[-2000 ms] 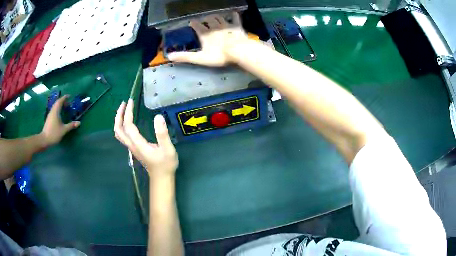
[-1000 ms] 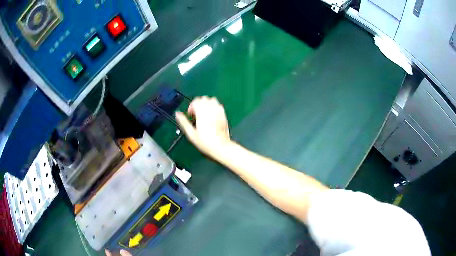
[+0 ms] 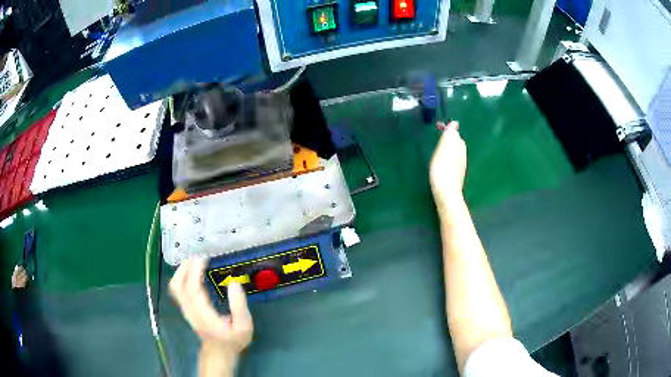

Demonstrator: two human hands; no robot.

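My right hand (image 3: 449, 166) is over the green strip right of the press. Its fingertips pinch a blurred dark blue phone frame (image 3: 429, 101), seen nearly edge-on. Another phone frame (image 3: 359, 163) lies on the strip against the right side of the press. My left hand (image 3: 212, 309) is at the left front of the press base (image 3: 257, 217), fingers apart and empty; its fingertips overlap the base's front edge. The red stop button (image 3: 266, 278) shows between yellow arrows. The grey press head (image 3: 235, 140) is low over the orange plate (image 3: 306, 159); the nest is hidden.
A blue control box (image 3: 353, 33) overhangs behind the press. A white perforated tray (image 3: 96, 132) and red tray (image 3: 26, 162) lie left. Another person's hand (image 3: 20, 277) holds a dark piece at far left. A thin hose (image 3: 151, 294) runs beside the base. A black flap (image 3: 581, 110) is right.
The view has swung back left. My right hand has moved away from beside the press, farther along the strip, with a frame at its fingertips. More of my left hand shows at the base.
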